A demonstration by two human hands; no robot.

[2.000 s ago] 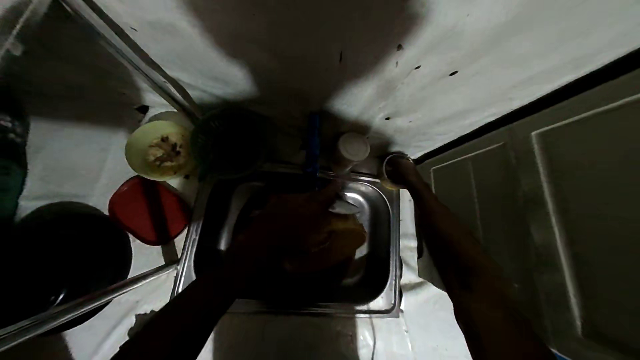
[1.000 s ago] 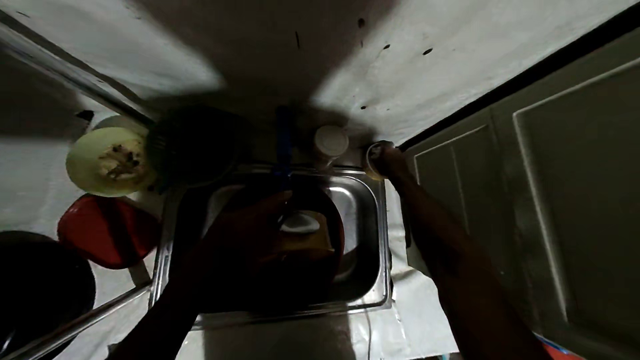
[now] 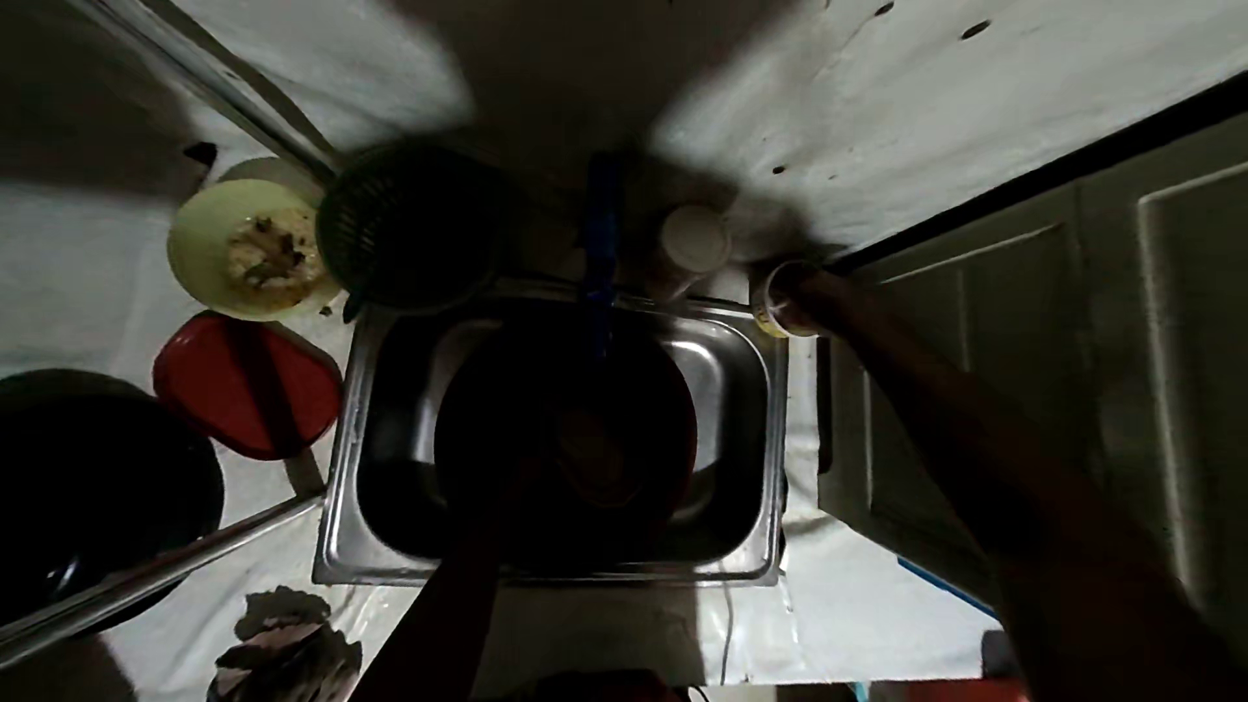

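A steel sink [image 3: 333, 526] holds a dark round basin [image 3: 682, 429] with a reddish rim. My left hand [image 3: 531, 458] is over or inside this basin, in deep shadow; its fingers and any grip cannot be made out. Beyond the sink's far right corner, my right hand [image 3: 801, 292] reaches into the mouth of a small round container [image 3: 768, 310]; what its fingers do inside is hidden. A lidded jar [image 3: 694, 240] stands just left of that container. The blue tap [image 3: 601, 229] rises behind the sink, over the basin's far side.
Left of the sink are a pale yellow bowl [image 3: 200, 249] with food scraps, a dark green basket [image 3: 351, 224], a red plastic dish [image 3: 219, 385] and a large dark pot [image 3: 107, 487]. A crumpled cloth [image 3: 288, 648] lies near the front. A panelled door [image 3: 1024, 341] borders the right.
My left hand has moved down from near the tap into the basin's shadow. The pale thing seen in the basin earlier is now barely visible. My right hand stays at the small container.
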